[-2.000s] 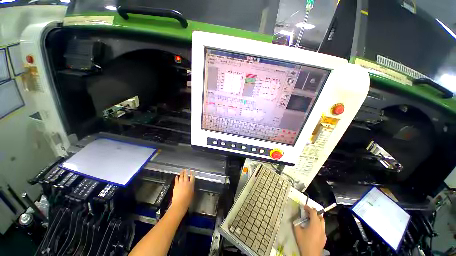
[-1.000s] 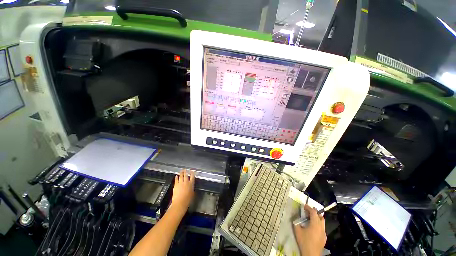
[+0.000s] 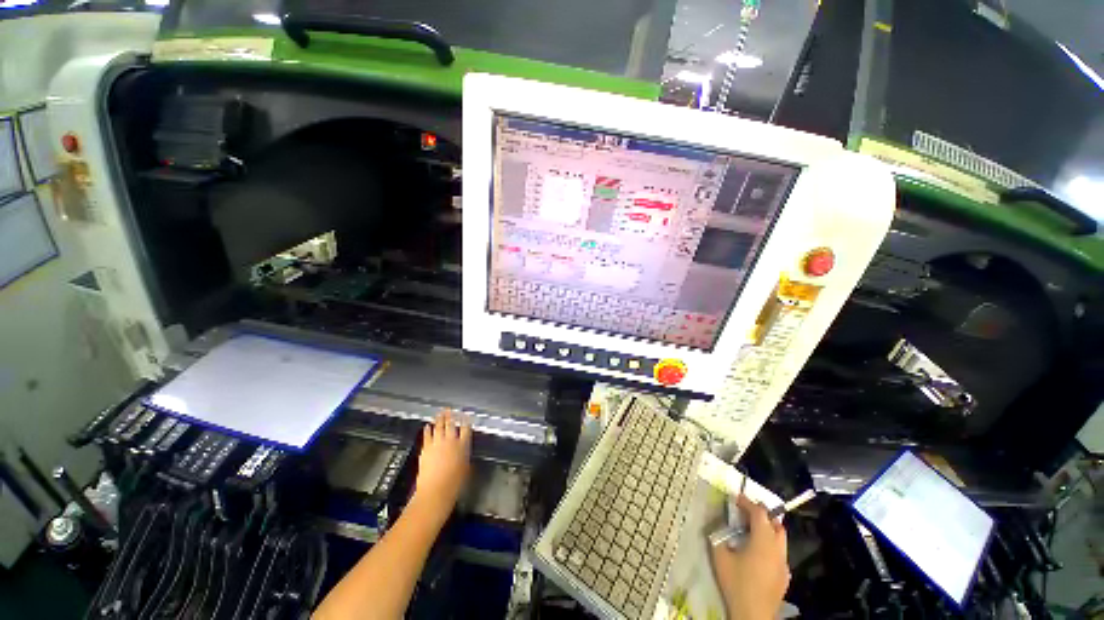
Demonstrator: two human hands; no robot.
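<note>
The operator monitor shows coloured windows, with red marks right of its centre. My right hand rests on the shelf right of the beige keyboard, with a thin white pen-like stick between its fingers. Whether a mouse is under the palm is hidden. My left hand lies empty, palm down, fingers extended, at the metal feeder bank left of the keyboard.
A blue-edged document sheet lies on the left feeders; another is at the right. Red emergency stop buttons are on the monitor frame. Dark machine openings with pale placement heads lie behind. Black cables hang at lower left.
Red marks have appeared on the right part of the monitor's window. Both hands have stayed in nearly the same place.
</note>
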